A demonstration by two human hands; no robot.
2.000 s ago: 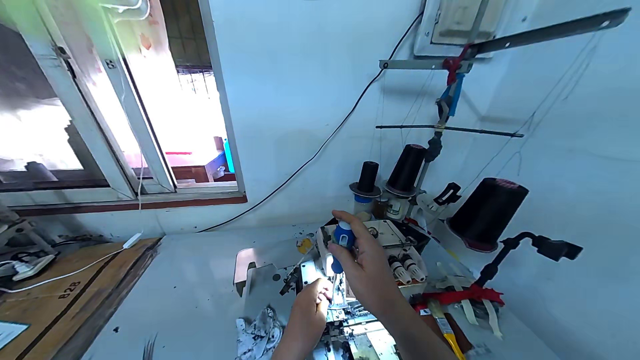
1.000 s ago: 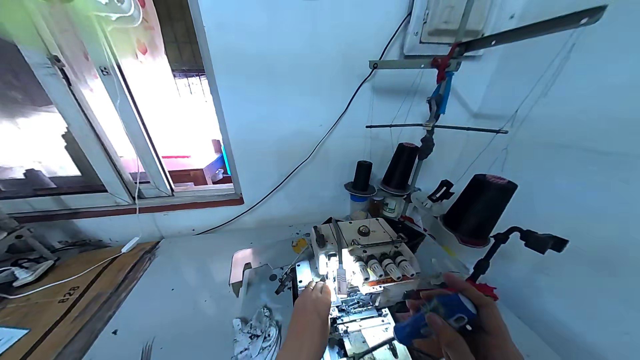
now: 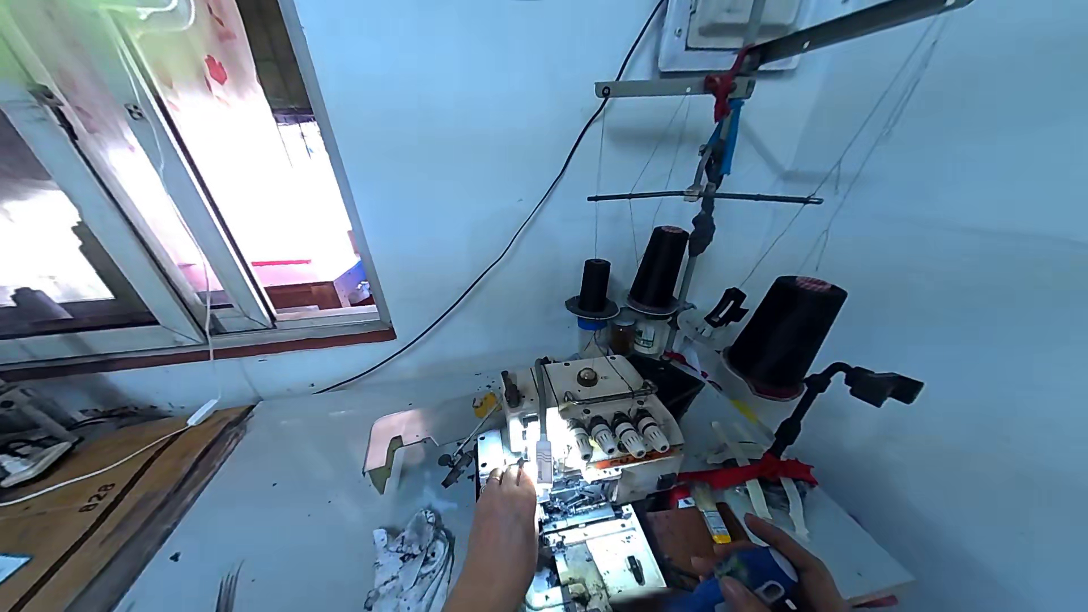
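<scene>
My left hand (image 3: 503,531) rests at the left side of an overlock sewing machine (image 3: 595,382), its fingertips by the metal plates under the lamp; whether it grips a small part is hidden. At the lower right my right hand (image 3: 786,561) holds a blue tool (image 3: 739,582) with a dark end, perhaps a screwdriver or small power tool; it is blurred. The machine's metal covers (image 3: 608,548) lie open between the hands, with inner parts showing. White tension dials (image 3: 629,433) line its front.
Black thread cones (image 3: 786,336) and a thread stand (image 3: 704,197) rise behind and to the right. A crumpled cloth (image 3: 412,557) and a pinkish metal cover (image 3: 395,433) lie left of the machine. A black-armed fixture (image 3: 803,399) stands at right; cardboard (image 3: 102,493) lies far left.
My right hand with the blue tool was above the machine two seconds ago, then moved down to the right. My left hand has stayed at the machine's left side.
</scene>
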